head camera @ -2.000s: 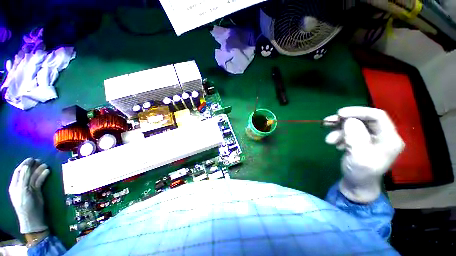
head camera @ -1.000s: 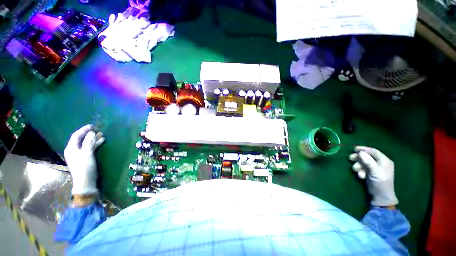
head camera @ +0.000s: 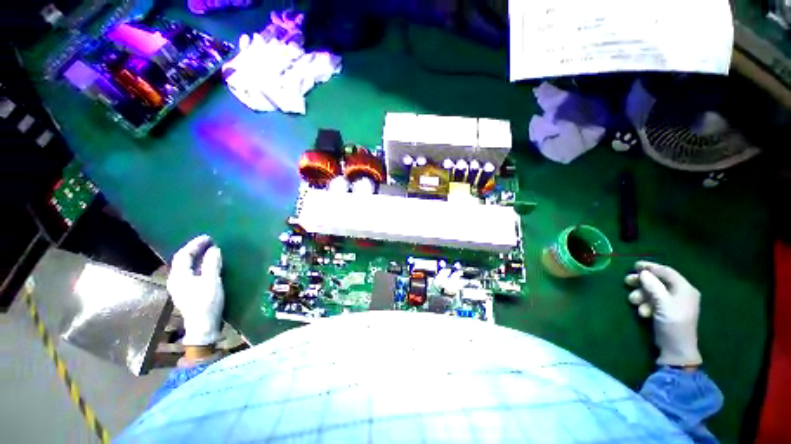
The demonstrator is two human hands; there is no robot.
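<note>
The power board [head camera: 347, 270] lies flat on the green mat in front of me, its long white heatsink [head camera: 408, 220] across the middle. Two copper-wound chokes [head camera: 363, 165] and a finned heatsink [head camera: 447, 139] are at its far side. The small green pot [head camera: 579, 251] stands right of the board, dark inside. A thin reddish stick [head camera: 626, 254] leans out of it to the right. My gloved right hand [head camera: 668, 310] is beside the stick's outer end, fingers curled; whether it grips the stick is unclear. My gloved left hand [head camera: 198, 290] rests left of the board, empty.
A second board [head camera: 139, 74] lies far left under purple light, with a crumpled white cloth [head camera: 277, 74] beside it. A dark pen-like tool [head camera: 628, 208], crumpled paper [head camera: 565, 123], a fan [head camera: 694, 130] and a hanging paper sheet [head camera: 620, 36] are at the right back.
The view has swung left, bringing in the second board and floor tape. My right hand has drawn back slightly from holding the stick and sits just below its outer end. The stick's tip stays in the pot.
</note>
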